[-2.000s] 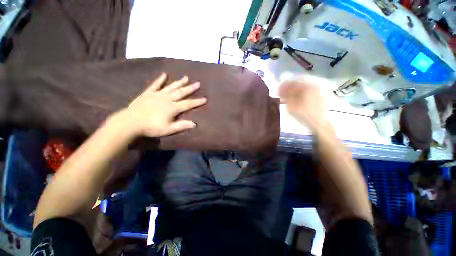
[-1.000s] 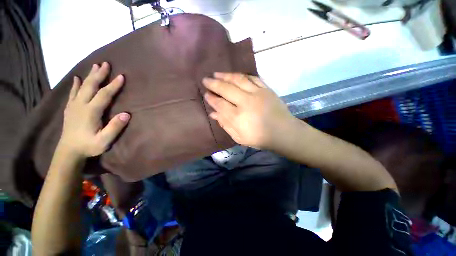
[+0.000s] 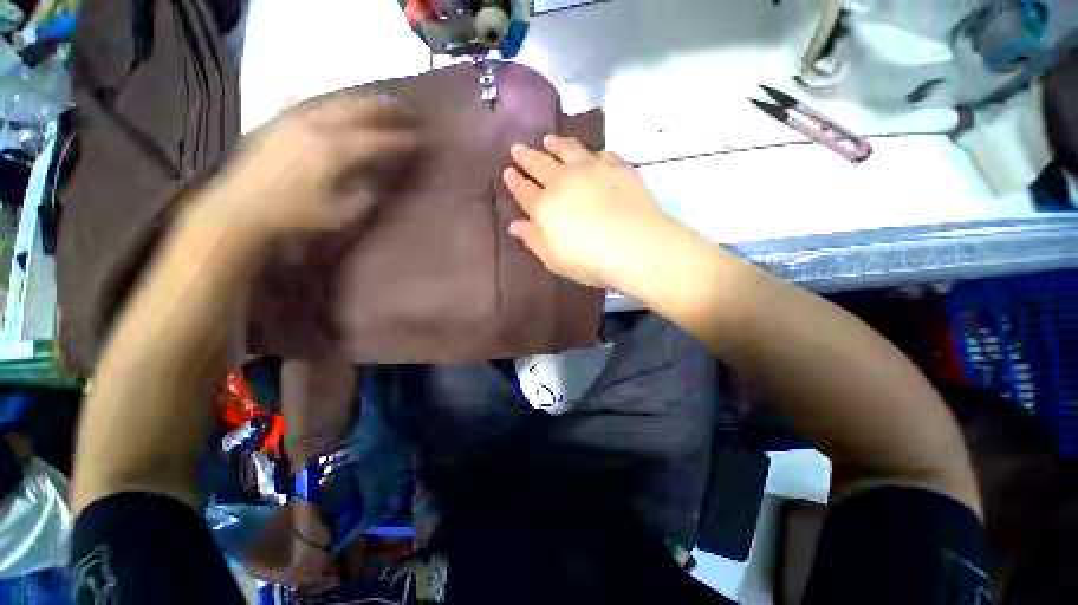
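A brown garment panel lies on the white machine table, its front edge over the table's edge toward my lap. A dark straight slit line runs down its right part. The presser foot touches the panel near its top edge, in the lit spot. My right hand lies flat on the panel's right part, fingers slightly apart, just right of the slit line. My left hand is blurred over the panel's upper left; whether it grips cloth cannot be told.
Thread snips lie open-bladed on the table at right. Stacked brown pieces lie at left. The ruler tape runs along the table's front edge. A blue basket is below right. Another person's arm shows below the panel at left.
My left hand has moved up and right over the panel. The panel has turned so its slit line and front edge are straighter. My right hand stays on the panel's right part.
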